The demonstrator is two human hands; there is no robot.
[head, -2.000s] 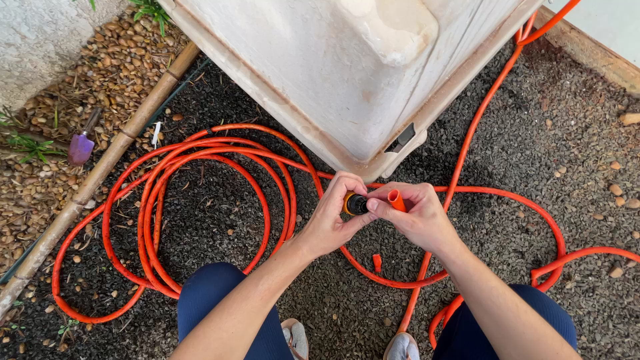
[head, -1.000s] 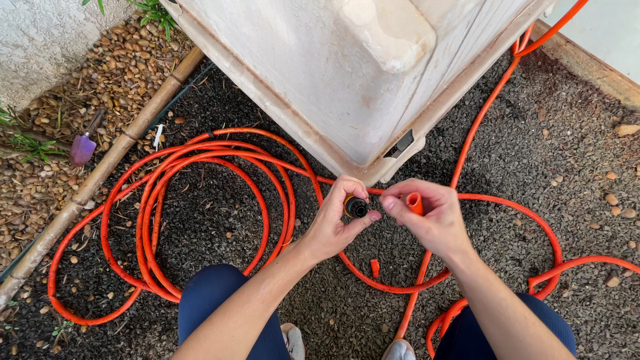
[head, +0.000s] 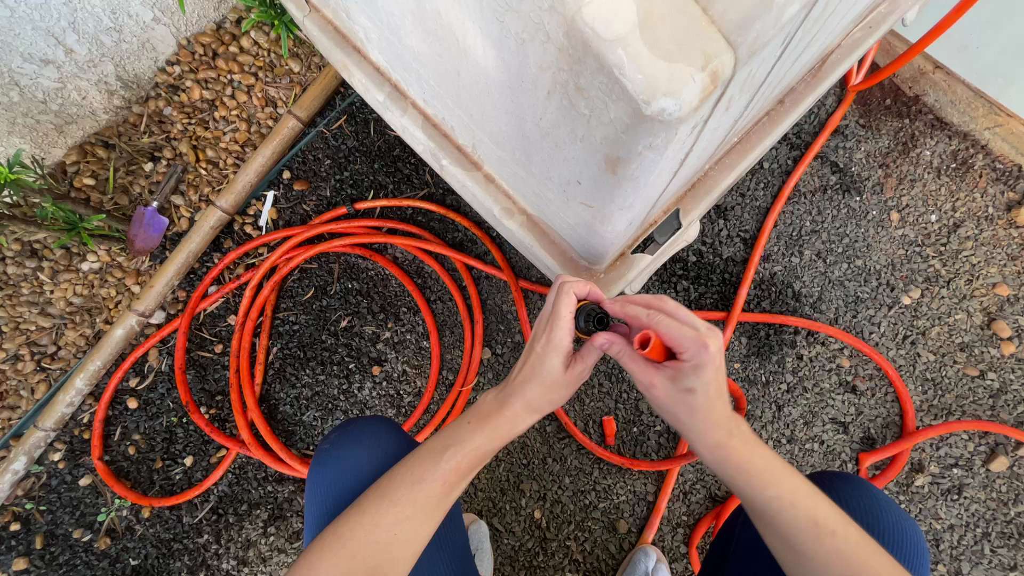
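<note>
Between the fingers of my left hand (head: pixel 556 352) is a black hose connector (head: pixel 592 319) with a yellow ring, its round opening facing up. My right hand (head: pixel 676 360) holds the cut end of an orange garden hose (head: pixel 652 346) against its palm, while its thumb and forefinger touch the connector. The hose end and the connector are apart. A short cut piece of orange hose (head: pixel 610 430) lies on the gravel below my hands. The orange hose (head: pixel 433 336) lies in loose coils at the left, and more of it runs across the ground at the right.
A large off-white plastic lid or tub (head: pixel 512 120) juts in from the top, its corner just beyond my hands. A bamboo pole (head: pixel 172 260) borders the dark gravel at the left. Past it, a purple hand trowel (head: pixel 147 228) lies on brown pebbles beside a wall (head: pixel 88 64).
A second ago my right hand was apart from the connector, to its right; now its fingers touch it again, as they did two seconds ago. The hose end has stayed in my right hand.
</note>
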